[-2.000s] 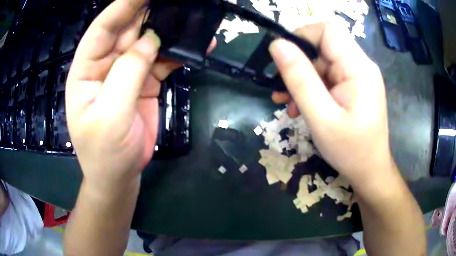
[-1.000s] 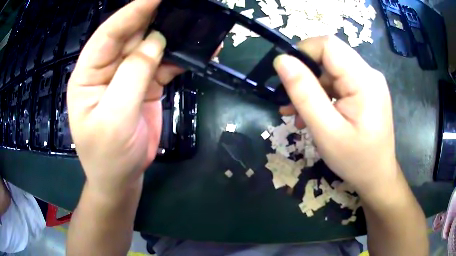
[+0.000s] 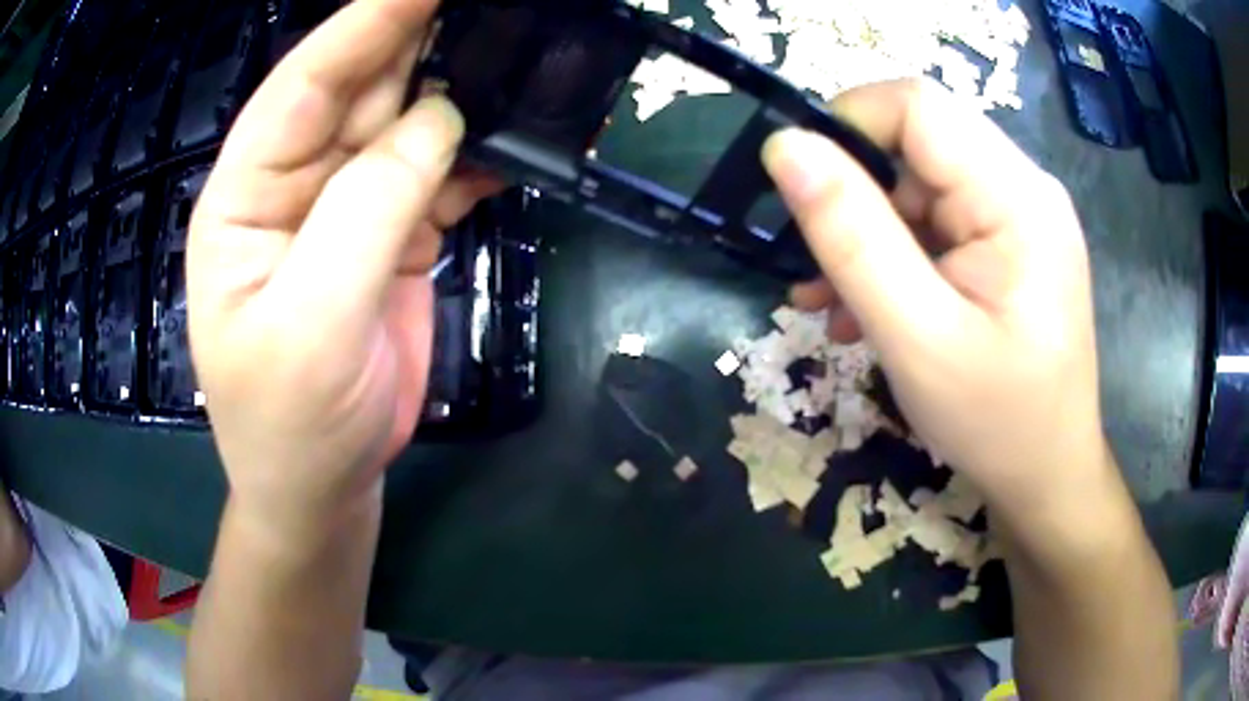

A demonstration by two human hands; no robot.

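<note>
A black phone housing [image 3: 651, 189] with a rectangular window is held up at the top centre, tilted down to the right. My left hand [image 3: 322, 260] grips its left end, thumb on the near side. My right hand [image 3: 945, 288] grips its right end, thumb on the face and fingers behind. The housing's top left part is cut off by the picture's edge. Below it on the dark green bench [image 3: 548, 548] lie small white and cream adhesive pieces [image 3: 781, 459] in a heap, partly behind my right hand. A few tiny white squares [image 3: 632, 345] lie apart, left of the heap.
A black blister tray [image 3: 117, 295] with rows of housings fills the left side. Another heap of whitish pieces [image 3: 877, 48] lies at the top. Two dark shells [image 3: 1116, 82] lie at the top right. A dark glossy slab [image 3: 1226, 363] lies at the right edge. A person's white sleeve [image 3: 62, 603] shows at lower left.
Since two seconds ago, both hands and the housing have shifted slightly right, and the housing's tilt has changed a little. Both hands still grip it.
</note>
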